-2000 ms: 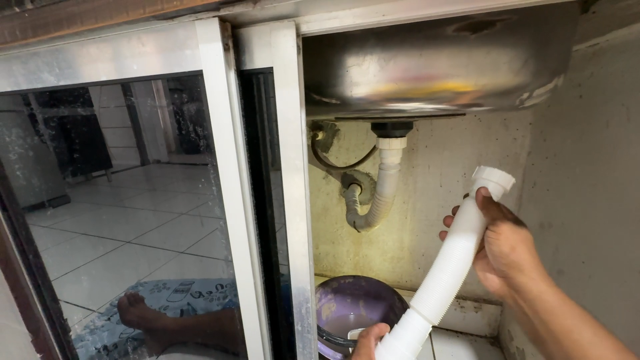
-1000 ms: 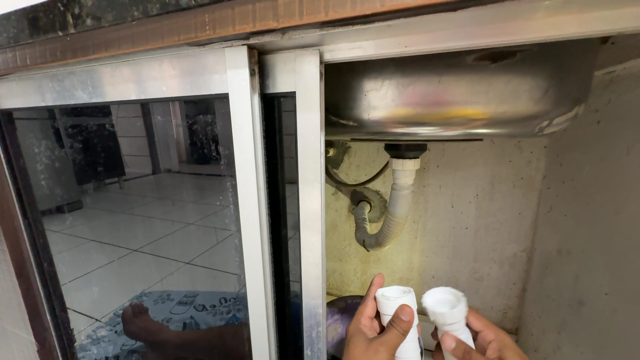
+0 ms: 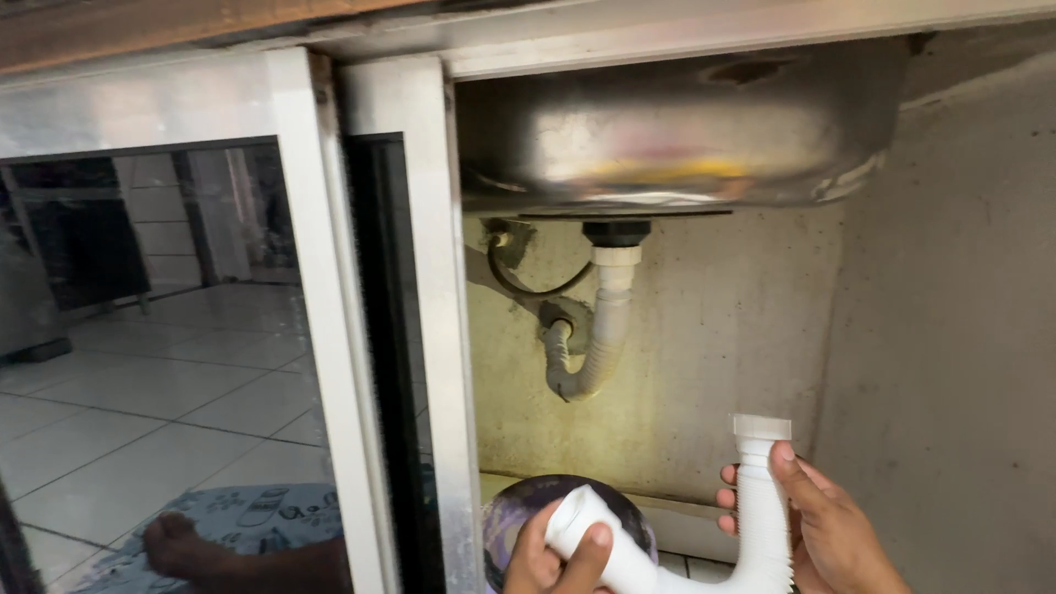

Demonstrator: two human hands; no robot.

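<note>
A white corrugated drain hose [image 3: 761, 511] is bent into a U low in the view. My right hand [image 3: 833, 528] grips its upright arm just below the white collar nut at the top. My left hand [image 3: 561, 553] holds the other, smooth end, which tilts up to the left. Behind them, an older greyish corrugated drain pipe [image 3: 606, 330] hangs from the black drain fitting [image 3: 617, 233] of a stainless steel sink basin [image 3: 676, 140]. It curves up into a hole in the back wall. The bottom of the new hose's bend is cut off by the frame.
A purple basin [image 3: 524, 511] stands on the cabinet floor behind my left hand. A thin dark hose [image 3: 528, 290] loops from the wall at the left of the drain. An aluminium-framed sliding door [image 3: 313, 330] bounds the opening on the left, and a bare wall [image 3: 940, 330] on the right.
Two seconds ago the white hose was held nearly straight, slanting up to the right. One second ago its two ends were close together; now they are farther apart, with the hose in a wide bend.
</note>
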